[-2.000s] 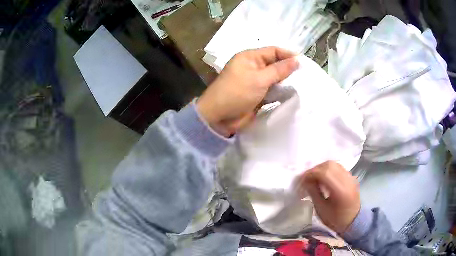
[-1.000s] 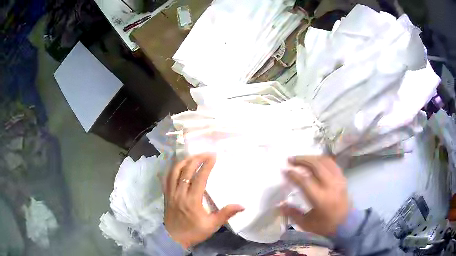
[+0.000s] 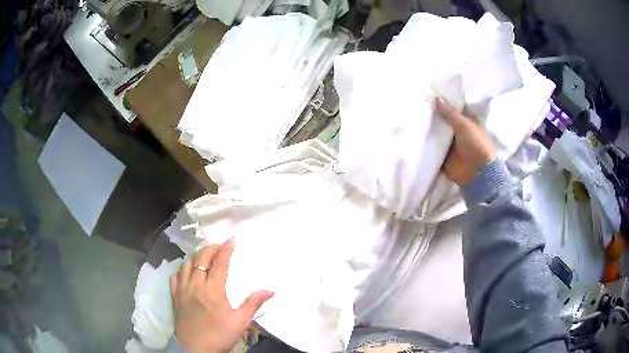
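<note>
White cloth pieces [image 3: 269, 227] lie in a layered stack in front of me, their far and left edges fanned. My left hand [image 3: 210, 300], with a ring, rests on the stack's near left edge, fingers apart and holding nothing. My right hand [image 3: 470, 148] grips the top layers of a second white cloth pile [image 3: 400, 117] at the upper right; most of its fingers are hidden by cloth. A third stack of white pieces [image 3: 248, 83] lies flat beyond the first.
A sewing machine [image 3: 131, 21] stands at the far left beside a brown board [image 3: 165, 103]. A pale white stool or box top [image 3: 79, 169] is lower at left. More white cloth [image 3: 155, 303] hangs by my left wrist. Orange balls [image 3: 612, 258] and clutter lie at the right edge.
My right hand has left the near stack, moved up and right, and taken hold of the right pile. My left hand has stayed at the near stack. The view has shifted right.
</note>
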